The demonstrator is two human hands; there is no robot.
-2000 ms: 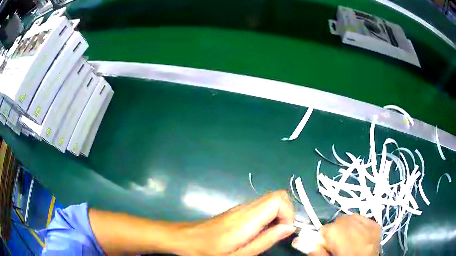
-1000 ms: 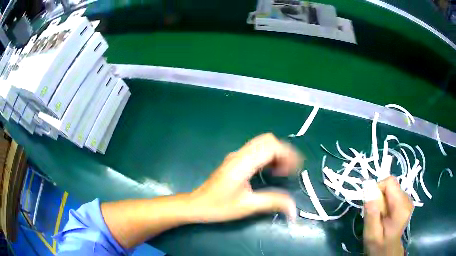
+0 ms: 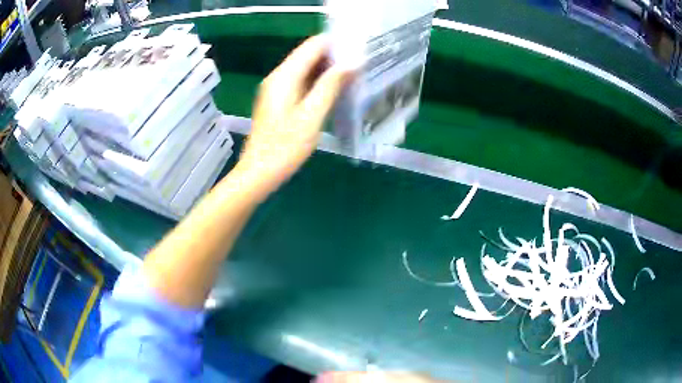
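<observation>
A white retail box (image 3: 389,82) with a dark product picture is held up over the grey rail, tilted and a little blurred. My left hand (image 3: 299,105) grips its left side, fingers and thumb around the edge. My right hand (image 3: 374,377) shows only as a blurred strip at the bottom edge, so I cannot tell its state. A pile of white liner strips (image 3: 557,280) lies on the green bench at the right.
Stacked white boxes (image 3: 161,138) stand at the left of the bench. The grey metal rail (image 3: 478,173) separates the bench from the green belt (image 3: 508,120). A few loose strips (image 3: 465,202) lie around the pile. Blue floor with yellow lines (image 3: 86,322) shows at lower left.
My left hand has moved up to the belt side and taken hold of a box. My right hand has moved from the liner pile down to the bottom edge.
</observation>
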